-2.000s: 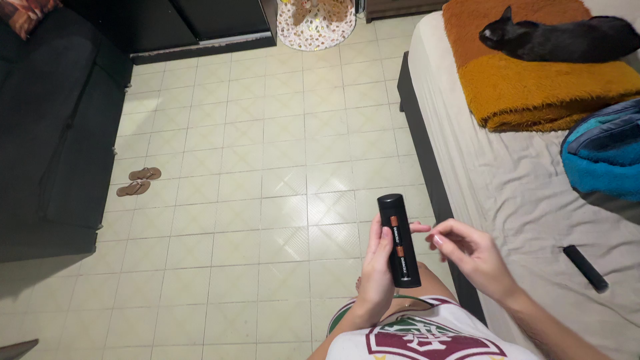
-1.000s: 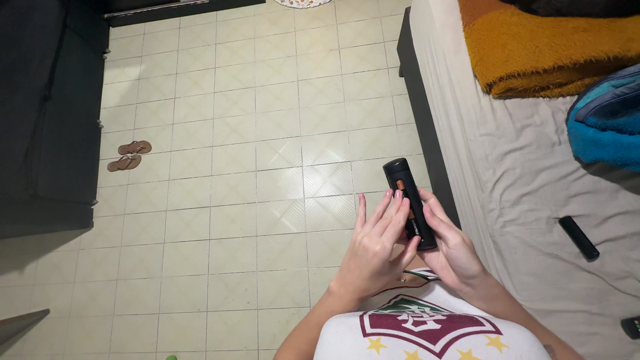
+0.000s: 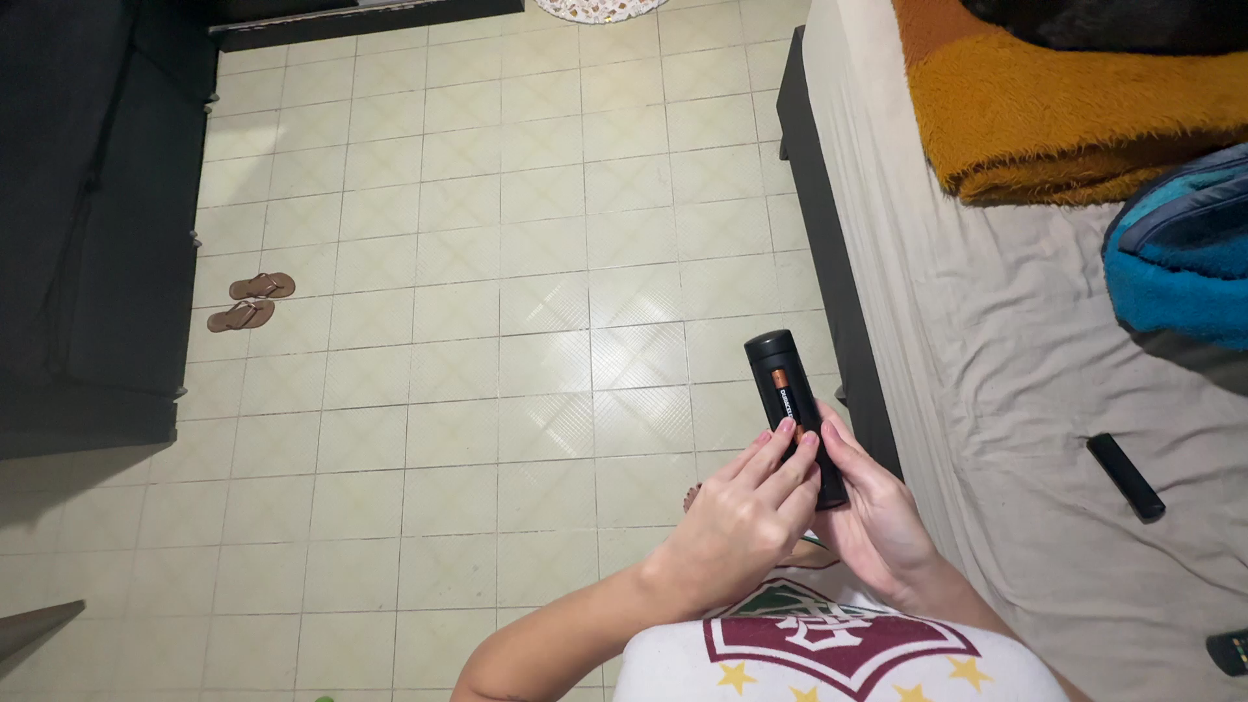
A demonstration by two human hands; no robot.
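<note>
My right hand [image 3: 873,512] grips a black cylindrical device [image 3: 770,349] by its lower right side. Its long battery slot faces up, and a Duracell battery [image 3: 781,385] with a copper-coloured end shows in the upper part. Over the lower part of the slot lie the fingertips of my left hand [image 3: 759,502], touching the device and hiding most of what is beneath them. On the bed sheet to the right lies a narrow black cover-like piece [image 3: 1126,478], apart from both hands.
The bed [image 3: 1014,409] fills the right side, with a folded mustard blanket [image 3: 1053,117] and a blue plush bundle [image 3: 1180,273]. Brown flip-flops [image 3: 252,300] rest on the tiled floor by a dark sofa [image 3: 88,322]. A dark object [image 3: 1228,651] sits at the lower right.
Two seconds ago my left hand held the device and my right hand was apart from it. Now my right hand holds it and my left fingers press on the battery side.
</note>
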